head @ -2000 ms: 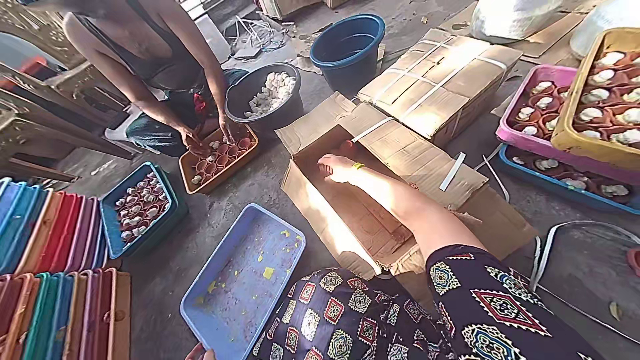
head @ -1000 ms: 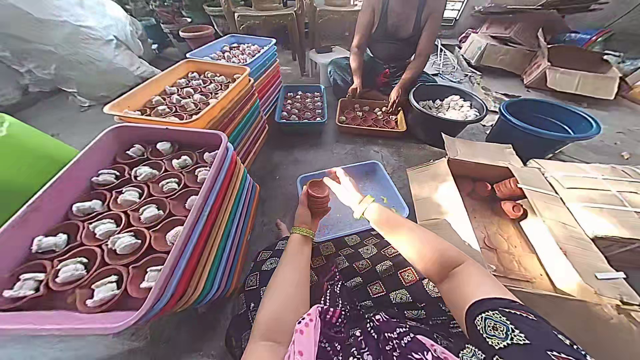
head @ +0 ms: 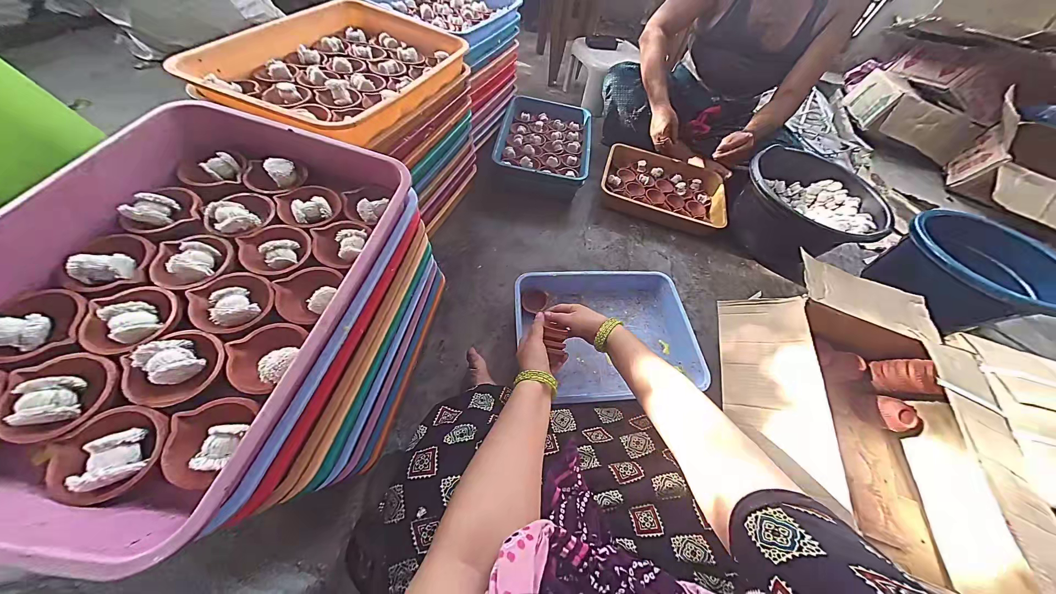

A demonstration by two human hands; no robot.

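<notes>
A short stack of clay diya lamps [head: 556, 332] is between my hands, over the near left part of a light blue plastic tray [head: 612, 279]. My left hand [head: 535, 345] grips the stack from the left. My right hand [head: 579, 320] has its fingers on the upper right of the stack. A single clay lamp [head: 535, 300] lies in the tray's far left corner, just beyond my fingertips. Yellow bits are scattered on the tray floor. To the right, an open cardboard box [head: 763, 363] holds several stacks of clay lamps [head: 903, 377].
Tall piles of trays stand at left, topped by a pink tray [head: 388, 177] and an orange tray [head: 462, 49] of lamps with white wicks. Across from me a person's hands [head: 689, 147] work over a brown tray [head: 660, 219]. A wick-filled tub [head: 759, 198] and blue tub [head: 932, 247] stand right.
The view has swung left from the box. My right hand has left the box. The lamp stack, upright above the tray a second ago, is now lower, and one lamp lies in the tray's corner.
</notes>
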